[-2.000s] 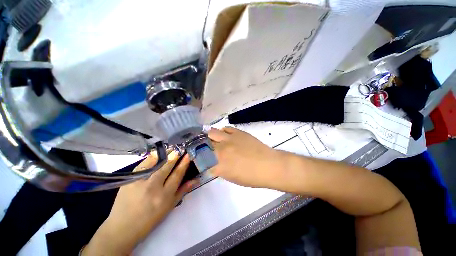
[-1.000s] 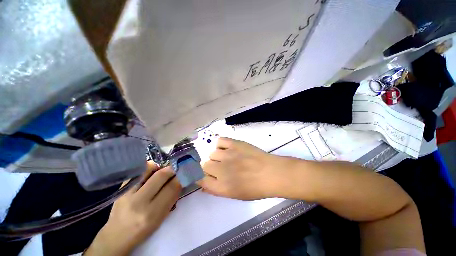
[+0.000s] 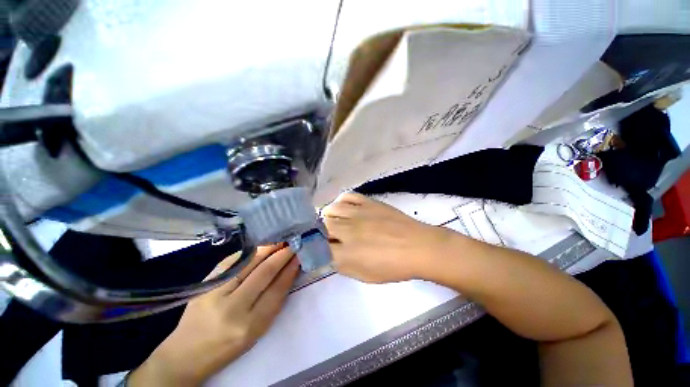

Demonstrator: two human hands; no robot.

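Observation:
The sewing machine head (image 3: 204, 83) fills the upper left, with a ribbed grey knob (image 3: 280, 215). A grey block-like guard (image 3: 313, 251) sits at the needle area, between my hands. My left hand (image 3: 238, 306) lies left of the guard, fingers extended towards it, with black fabric (image 3: 163, 264) beside and behind it. My right hand (image 3: 374, 238) is right of the guard, fingers curled in. The fabric under my fingertips and the needle are mostly hidden, so any grip is unclear. Another black piece (image 3: 461, 175) lies right of the machine.
A tan cardboard pattern (image 3: 424, 106) leans on the machine. A striped scrap (image 3: 579, 200) lies at right, with a red and metal cluster (image 3: 588, 166) on it. A ruler strip (image 3: 408, 339) runs along the table's front edge. A red object (image 3: 673, 208) is at the far right.
The camera view has shifted back from the machine since one second ago, showing more of its head. My left fingers now lie straighter beside the guard. My right hand stays right of it.

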